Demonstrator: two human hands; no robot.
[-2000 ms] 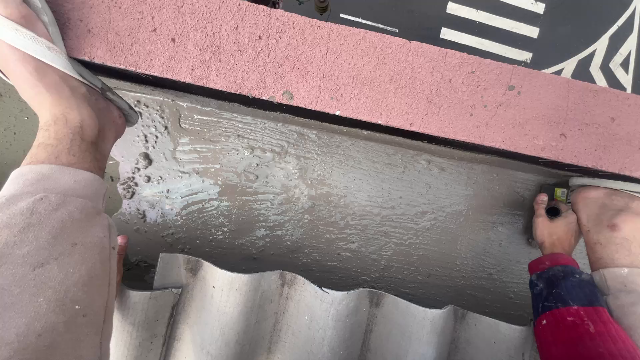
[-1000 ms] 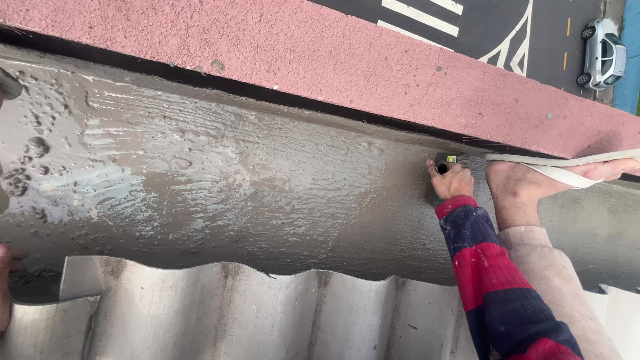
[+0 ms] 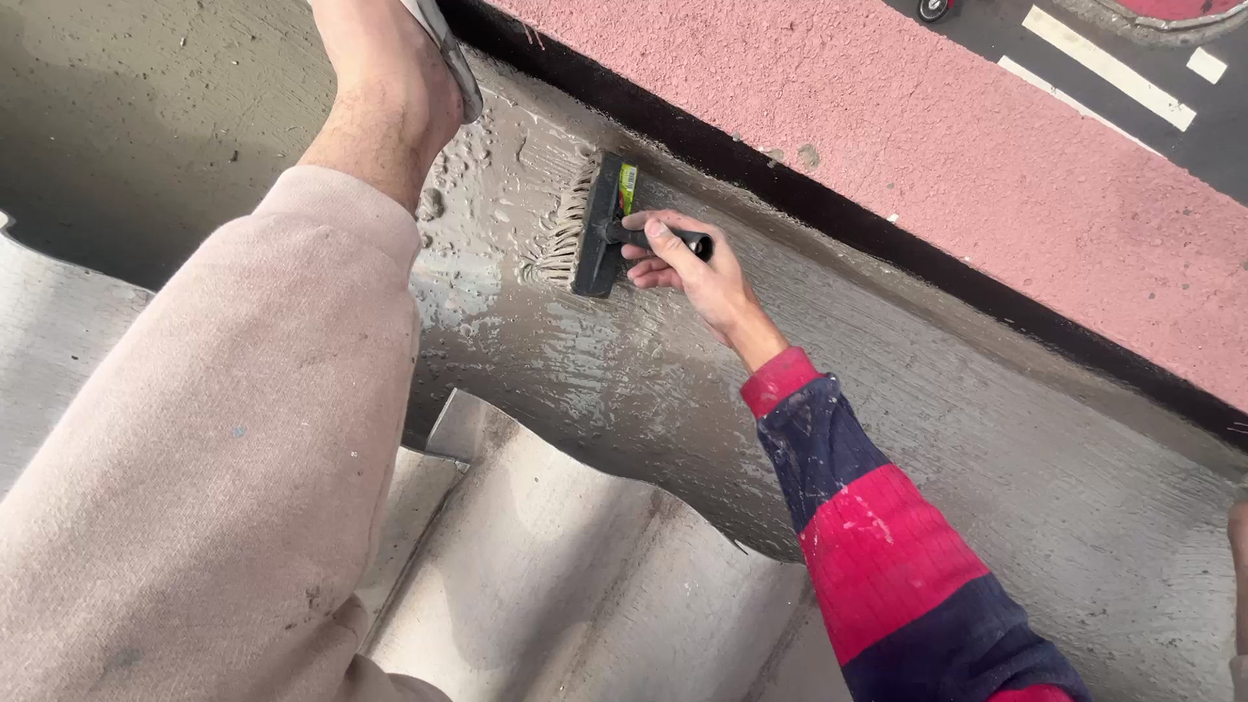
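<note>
My right hand [image 3: 687, 268], in a red and navy striped sleeve, grips the short black handle socket of a wide block brush [image 3: 597, 226]. Its pale bristles point left and press on the wet grey cement coating [image 3: 595, 361] of the gutter channel, their tips bent. A green and yellow label sits on the brush's block. Lumps and thick smears of the coating lie left of the bristles, close to my left foot [image 3: 390, 107]. Brushed streaks run through the coating to the right of the brush. My left hand is out of view.
A rough pink parapet ledge [image 3: 877, 146] with a dark edge borders the channel, with a street far below beyond it. Corrugated roof sheets [image 3: 565, 546] line the near side. My left leg in beige trousers [image 3: 244, 390] crosses the left; part of the other leg shows at the right edge.
My right hand has moved the brush left along the channel, from beside the right foot to near the lumps by the left foot. The view has shifted and turned. My left hand has left view.
</note>
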